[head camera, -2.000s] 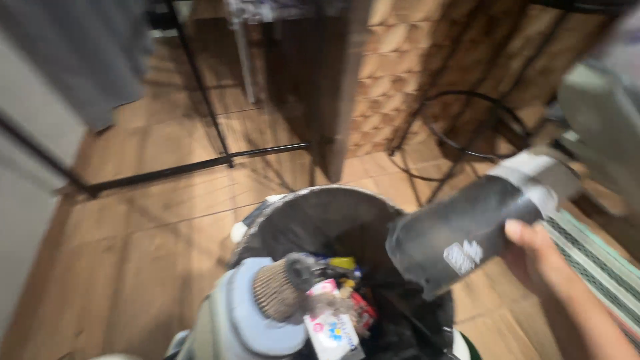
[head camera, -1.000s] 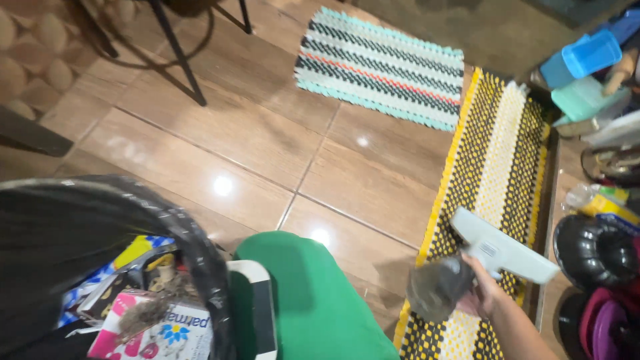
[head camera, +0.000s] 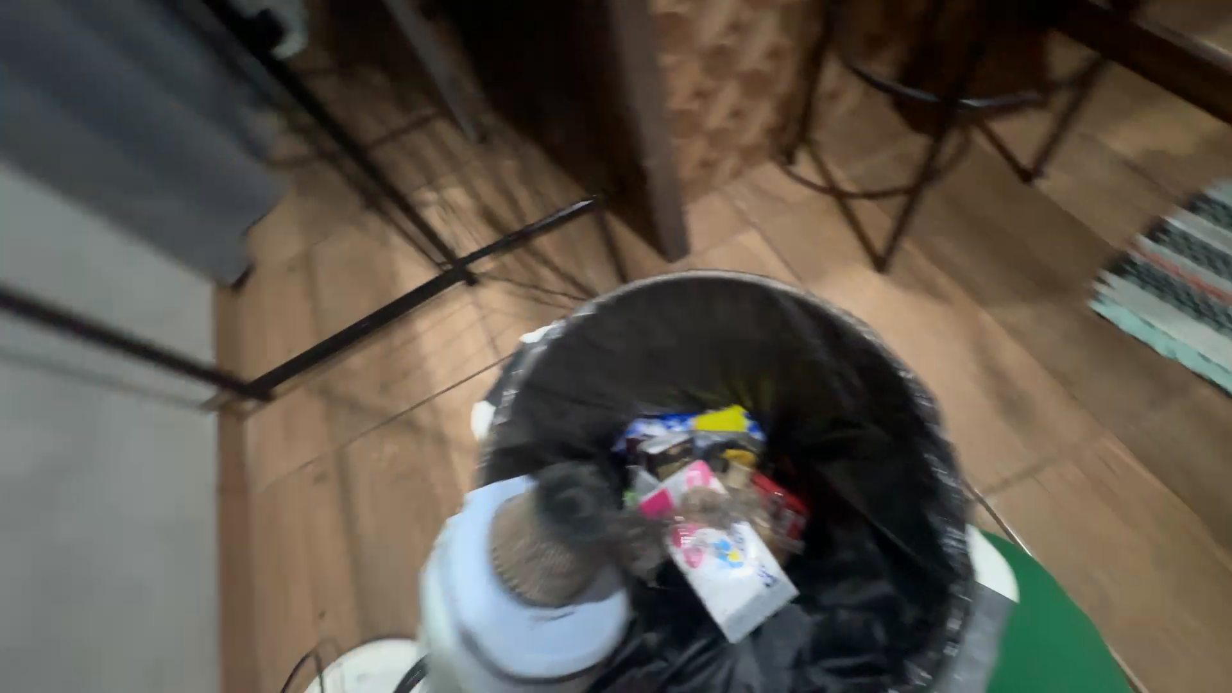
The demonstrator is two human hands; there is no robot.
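Neither of my hands shows in the view now. At the lower middle stands a round trash bin lined with a black plastic bag (head camera: 866, 452). Crumpled wrappers and a white and pink carton (head camera: 736, 577) lie inside it. Over the bin's left rim reaches a light blue-grey plastic vacuum part (head camera: 549, 635) with a pleated brown filter (head camera: 539, 553) at its end. A clump of dark grey dust (head camera: 577, 496) clings to the filter's tip. What supports the vacuum part is out of view.
A black metal rack frame (head camera: 356, 332) and hanging grey cloth (head camera: 125, 125) stand to the left. Stool legs (head camera: 914, 207) rise behind the bin. A striped woven rug (head camera: 1184, 279) lies at the right. Something green (head camera: 1054, 626) is beside the bin.
The view has swung back left to the bin. My right hand, seen earlier with the dark cylindrical container and then near a pale wide nozzle, is now out of view.
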